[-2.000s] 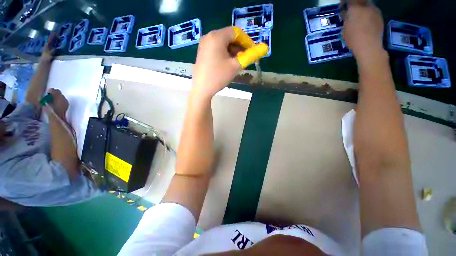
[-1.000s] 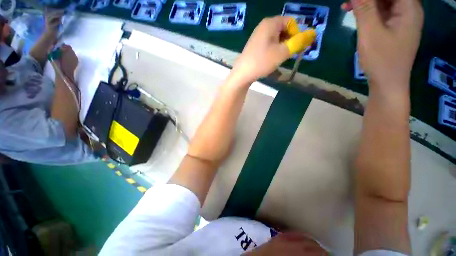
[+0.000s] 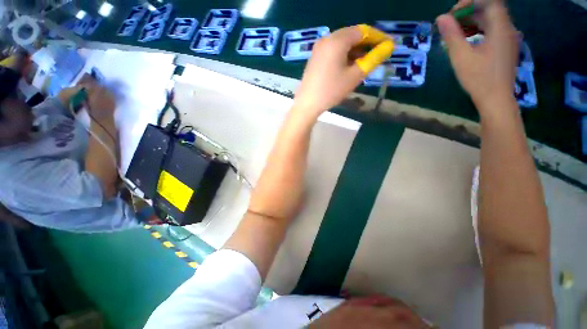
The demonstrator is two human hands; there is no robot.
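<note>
My left hand (image 3: 335,67), with yellow cots (image 3: 374,58) on thumb and finger, is over the near edge of the belt, its fingertips close together. Whether they hold a small part is not clear. Pale-blue housings (image 3: 412,69) with dark and silver parts inside lie just beyond and beside these fingertips. A thin rod (image 3: 382,90) slants at the belt edge below them. My right hand (image 3: 483,61) is raised over the belt, holding a slim green-handled tool (image 3: 463,11). The tool's tip cannot be made out. More housings (image 3: 524,77) lie partly hidden behind this hand.
The dark green conveyor belt (image 3: 351,11) carries more housings to the left and right. A black box (image 3: 177,173) with cables stands on the bench at left. A neighbour's arm and hand (image 3: 96,106) with a green corded tool are beyond it. A white cloth edge (image 3: 475,205) shows beside my right forearm.
The view has swung, shifting the bench and housings in the picture. My left hand now appears farther right, still near housings. The green handle now shows in my right hand.
</note>
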